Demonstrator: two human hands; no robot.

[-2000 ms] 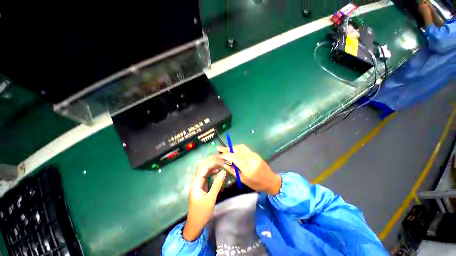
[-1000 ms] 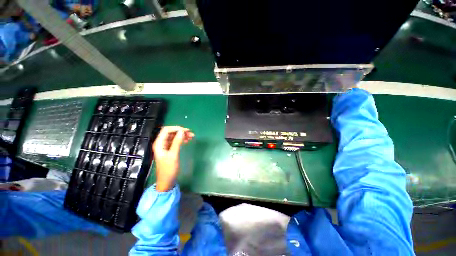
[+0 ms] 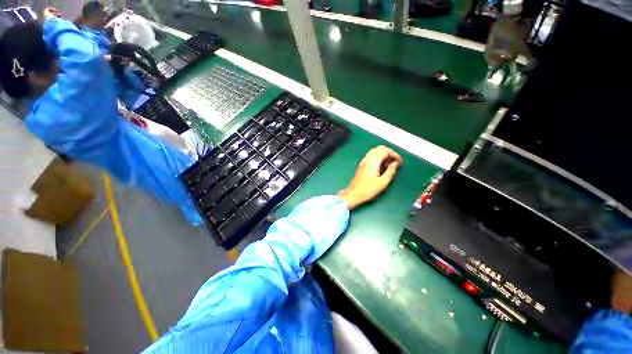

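My left hand rests on the green bench top between the black blister tray and the black jig box. Its fingers are curled with the thumb near them; a small dark spot shows between them, and I cannot tell if it is an object or shadow. My right hand is only a sliver at the right edge, by the jig box's far end; its fingers are hidden. The blister tray has shiny parts in some pockets. The jig box shows red digits and a lit red switch.
A clear guard and a large dark panel stand over the jig box. A pale clear tray lies beyond the black tray. A person in a blue smock sits at the left. A metal post rises behind the tray.
The view has swung left, so the jig box sits at the right and the neighbouring person shows. My left hand is still between tray and jig; my right arm is now mostly out of view.
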